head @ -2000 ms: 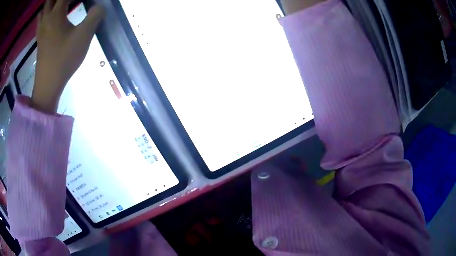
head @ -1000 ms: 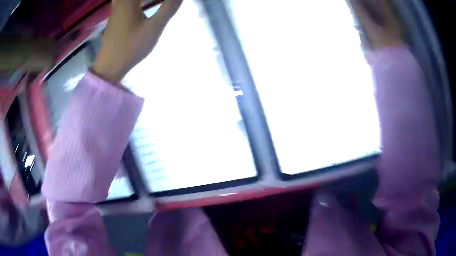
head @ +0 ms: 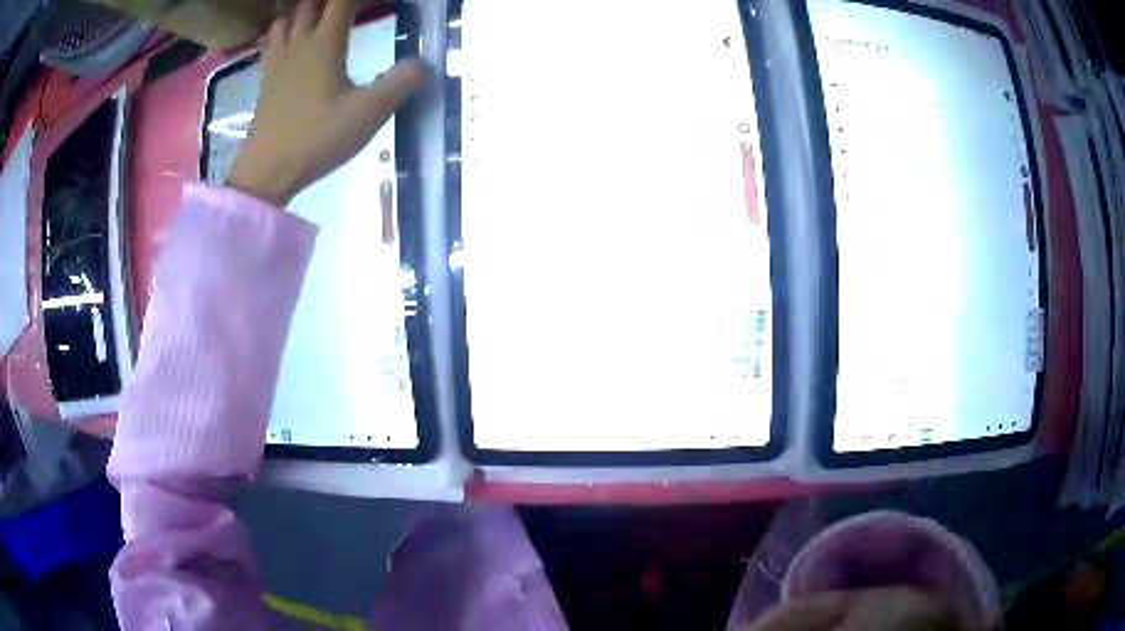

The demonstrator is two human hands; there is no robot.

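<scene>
Three lit tablets lie side by side: the left tablet [head: 339, 333], the middle tablet [head: 605, 247] and the right tablet [head: 925, 259]. Each has a black border and a glaring white screen, with pale grey margins around them. Small text and a reddish mark show near their right edges. My left hand [head: 318, 105] is over the upper part of the left tablet, thumb and fingers apart, holding nothing visible; touch is unclear. My right hand [head: 864, 611] is low at the bottom edge, below the bench, bent towards me and cut off; its fingers are hidden.
A dark tablet [head: 84, 259] with a white edge lies at the far left of the red bench [head: 160, 160]. Thin grey-white upright layers [head: 1104, 284] stand at the right end. Another person's arm seems to show at the top left. A blue bin [head: 56, 530] is at the lower left.
The view has swung right and levelled, showing a third lit tablet. My right hand has left the tablet area and come down towards my body. My left hand stays over the left tablet.
</scene>
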